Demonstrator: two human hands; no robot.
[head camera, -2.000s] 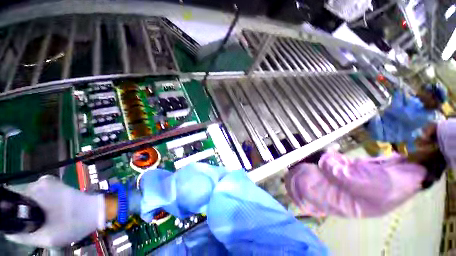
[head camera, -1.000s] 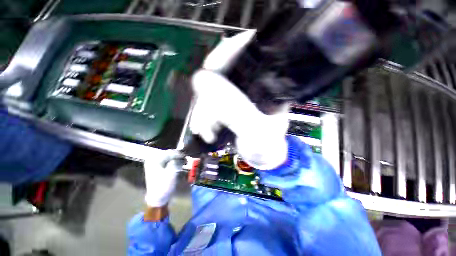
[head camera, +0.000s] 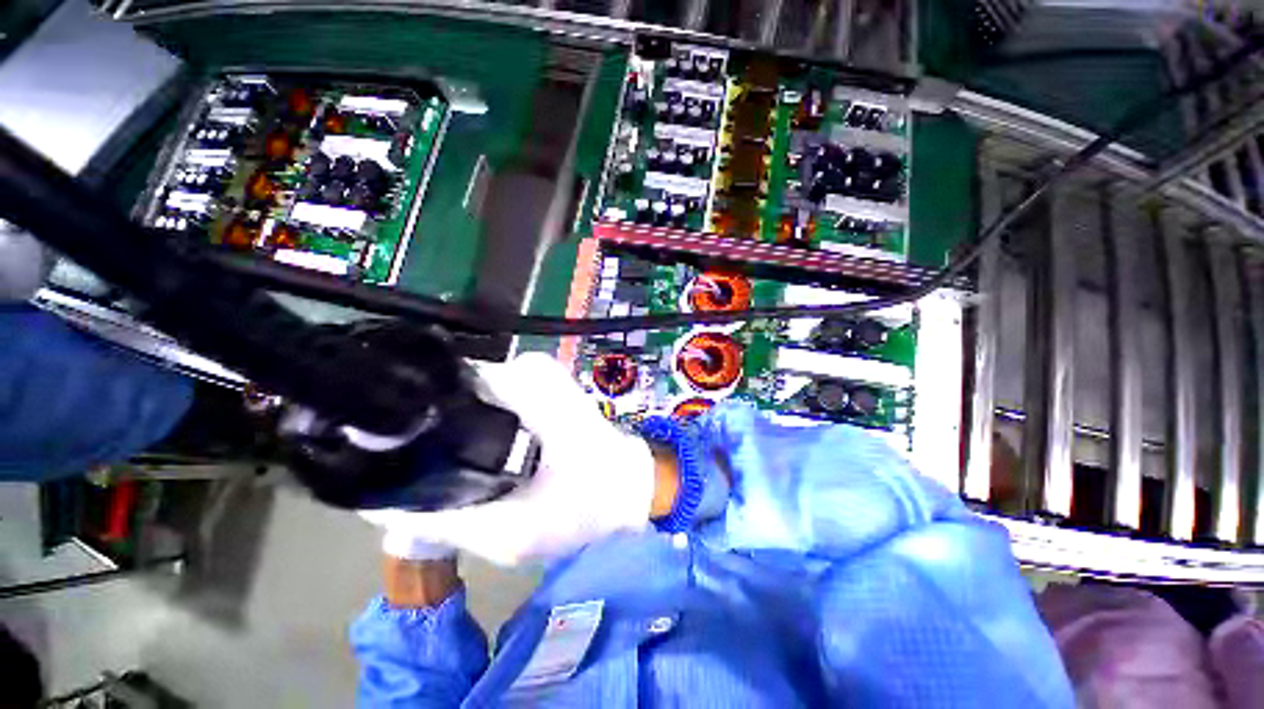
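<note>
My right hand, in a white glove, is closed around the thick black electric screwdriver, left of the toroid board. My left hand, also white-gloved, is mostly hidden beneath the right hand and screwdriver; its fingers do not show. The green toroid board has orange-copper rings, a red-orange edge at left and a wide silver strip at right. My right sleeve covers its near part. The transformer board lies just beyond it, with a central amber column.
Another populated board lies in a green carrier at upper left. A black cable crosses over the toroid board. Roller conveyor bars are at right. Blue clothing shows at left and a pink sleeve at lower right.
My right hand has swung the screwdriver from the upper right down to the left, uncovering both boards. My left hand has dropped slightly and is now mostly hidden.
</note>
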